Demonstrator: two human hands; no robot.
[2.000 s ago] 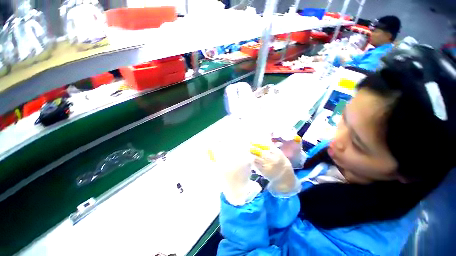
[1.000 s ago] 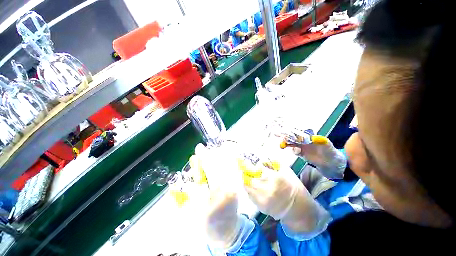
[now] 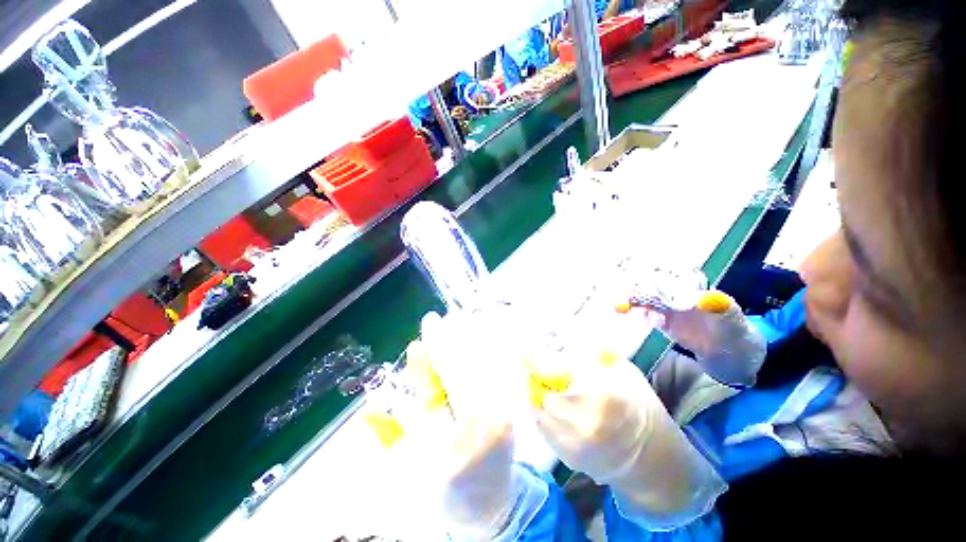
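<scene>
A clear, glossy balloon-animal body stands in front of me, with one long rounded lobe [image 3: 445, 254] pointing up and to the left. Its lower part is washed out by glare. My left hand [image 3: 461, 413], in a thin clear glove with orange finger cots, is around the lower left of it, beside small clear lobes. My right hand [image 3: 609, 418], gloved the same way, grips its right side with orange-covered fingertips. The exact finger contact is lost in the glare.
A neighbour's gloved hand [image 3: 720, 333] holds a clear piece close on the right, below their head. A clear branching piece [image 3: 318, 386] lies on the green belt. A small open box [image 3: 636, 148] is at the bench back. Red bins [image 3: 381, 175] and clear figures [image 3: 127, 148] stand on shelves.
The view swung and tilted, then shifted slightly. My hands and the held body stay together, now nearer and clearer than two seconds ago. The neighbour's hand has come further into view.
</scene>
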